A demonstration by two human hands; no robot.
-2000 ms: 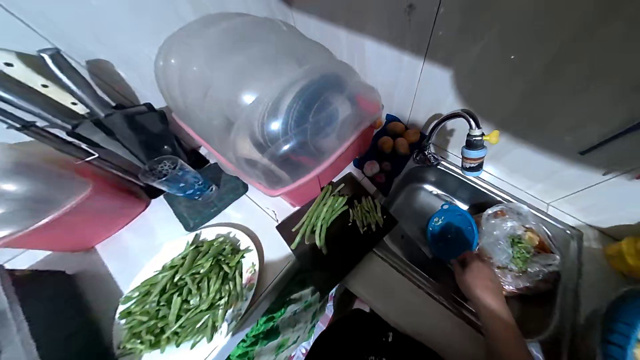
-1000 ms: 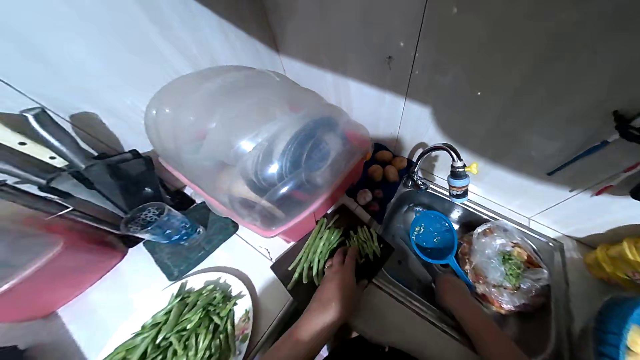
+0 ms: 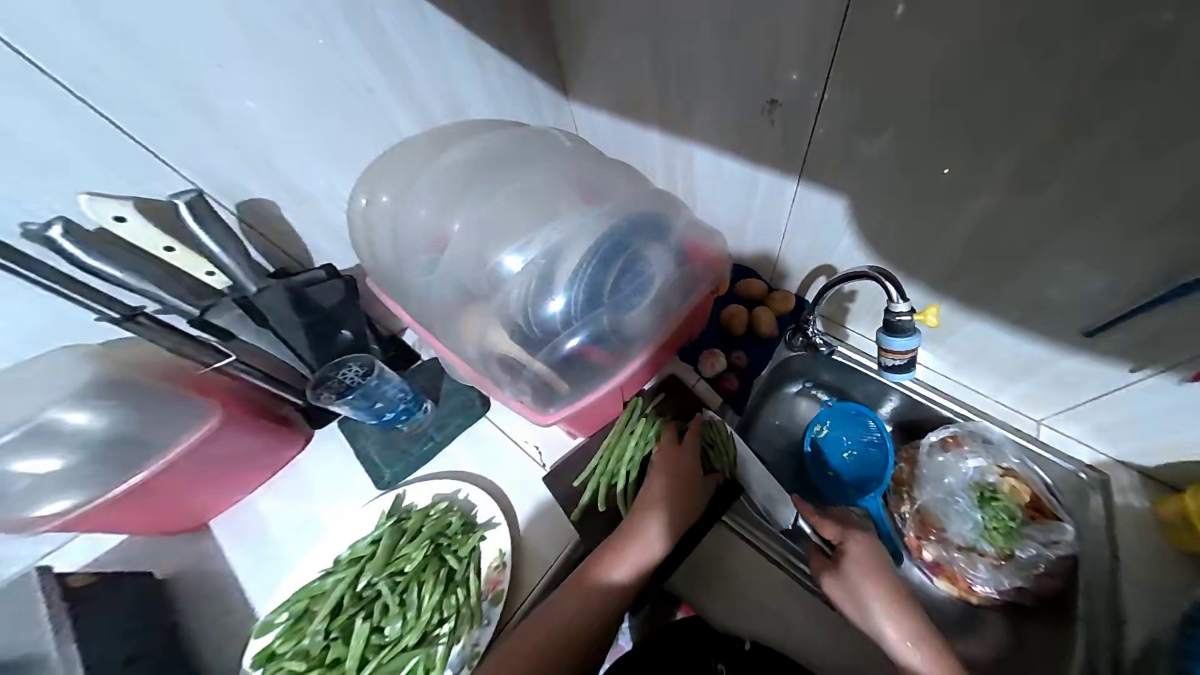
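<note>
My left hand [image 3: 677, 473] rests on green beans on a dark cutting board [image 3: 586, 469], fingertips near the board's right part. One bunch of long green beans [image 3: 621, 455] lies left of the hand, and a smaller bunch [image 3: 719, 445] is to its right. My right hand [image 3: 839, 548] grips the handle of a kitchen knife [image 3: 761, 478], whose broad blade reaches up beside the smaller bunch. Close beyond this hand, a blue plastic dipper [image 3: 848, 453] sits in the steel sink. Cut green beans [image 3: 384, 586] fill a floral-edged plate [image 3: 500, 534] at lower left.
A pink dish rack with a clear cover [image 3: 525, 272] stands behind the board. Eggs [image 3: 750, 305] and garlic lie beside the faucet [image 3: 858, 272]. The sink [image 3: 1092, 544] also holds a plastic bag of scraps [image 3: 984, 525]. At left are a knife block [image 3: 314, 314] and a glass [image 3: 370, 392].
My left hand has come onto the beans on the board. My right hand, at the dipper earlier, now holds a knife beside the board.
</note>
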